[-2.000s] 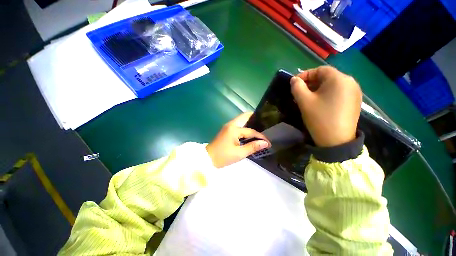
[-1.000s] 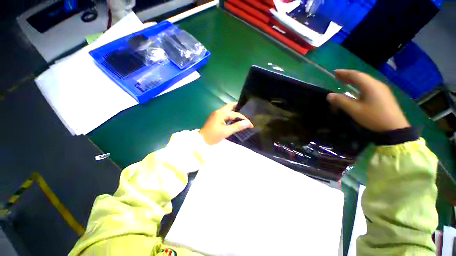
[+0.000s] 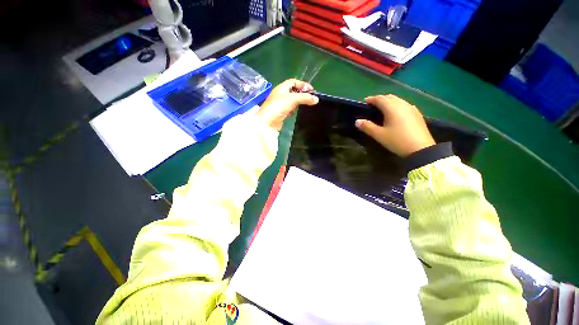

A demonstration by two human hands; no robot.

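The laptop's glossy black screen stands half open in front of me, with reflections on it. My left hand pinches the screen's top left corner. My right hand grips the top edge right of its middle, thumb on the front and fingers over the edge. A white foam sheet lies over the keyboard side and hides it. The red tray shows as a thin edge along the left side, under the sheet.
A blue parts bin with clear plastic bags sits on white paper sheets at the left. Stacked red trays stand behind on the green bench. Blue crates are at the back right. A dark filmed item lies at the lower right.
My left hand has moved from the screen's lower left side up to its top left corner. My right hand has moved left and now grips the top edge.
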